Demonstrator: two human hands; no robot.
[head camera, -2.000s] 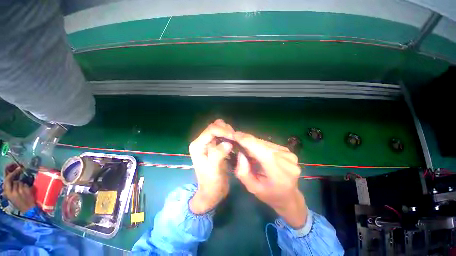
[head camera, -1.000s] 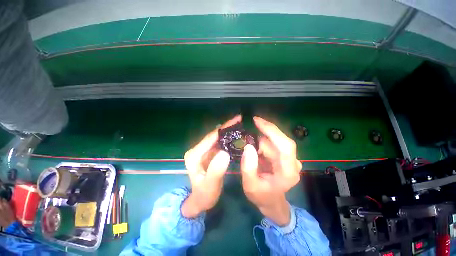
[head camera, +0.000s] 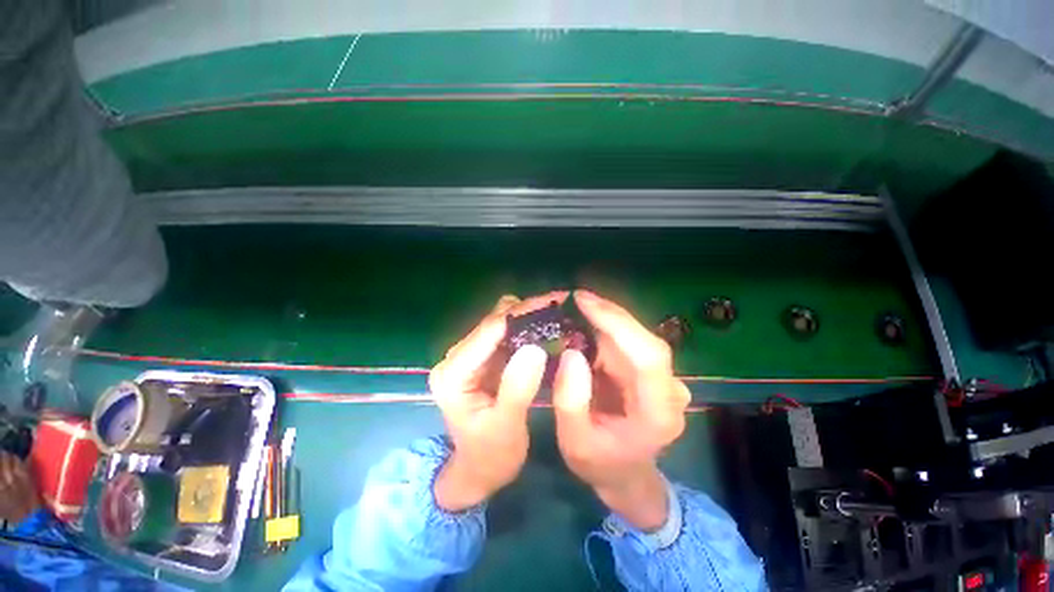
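Observation:
A dark round board assembly (head camera: 541, 331) is held between my two hands, over the near edge of the green belt. My left hand (head camera: 485, 393) grips its left side, with the thumb on its face. My right hand (head camera: 618, 399) grips its right side in the same way. Fingertips meet near its far edge. The thumbs and fingers hide part of the board. More round assemblies lie spaced on the belt to the right, one of them (head camera: 801, 322) beyond my right hand; the nearest is partly hidden by that hand.
At left a clear tray (head camera: 264, 463) holds a tape roll (head camera: 119, 416), a reddish roll (head camera: 123, 508) and a yellow block (head camera: 205, 495). Thin tools (head camera: 281, 491) lie beside it. A red box (head camera: 64, 463) and another person's hand are further left. Black fixtures (head camera: 890, 520) stand at right.
The board was edge-on and mostly covered two seconds ago; one second ago its face was turned towards me, and now it looks more tilted. Both hands still hold it. The view has shifted slightly.

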